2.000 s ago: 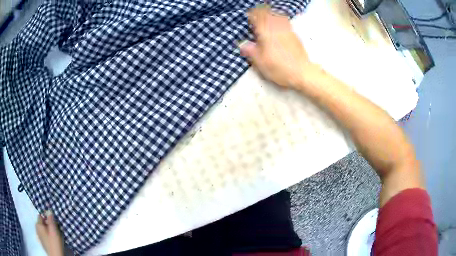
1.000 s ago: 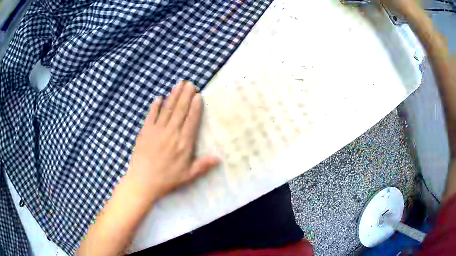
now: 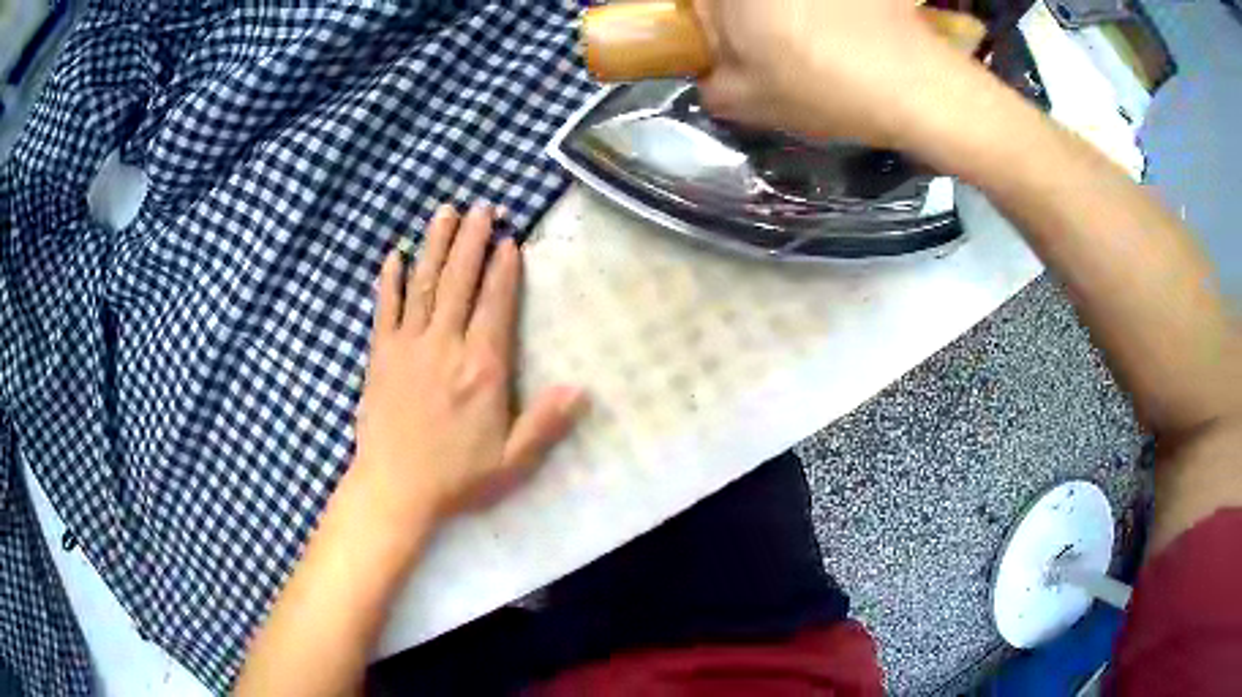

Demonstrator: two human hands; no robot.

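The navy and white gingham garment [image 3: 259, 272] lies spread and rumpled over the left side of the white pressing table [image 3: 681, 368]. My left hand [image 3: 443, 375] lies flat on the garment's edge, fingers apart, thumb on the bare padding. My right hand [image 3: 817, 68] grips the tan wooden handle of the steam iron [image 3: 763, 184] at the top. The iron's pointed tip faces left, at the garment's edge beside my left fingertips. The fingers of my right hand are partly hidden behind the hand.
A round white disc with a stem [image 3: 1056, 565] stands on the speckled floor [image 3: 940, 422] below right. A metal rest [image 3: 1131, 41] is at the table's far right corner. My dark trousers and red top are at the front edge.
My right hand has come from the upper right with the iron, now over the table. My left hand moved from the lower left corner to the garment's edge and has stayed there.
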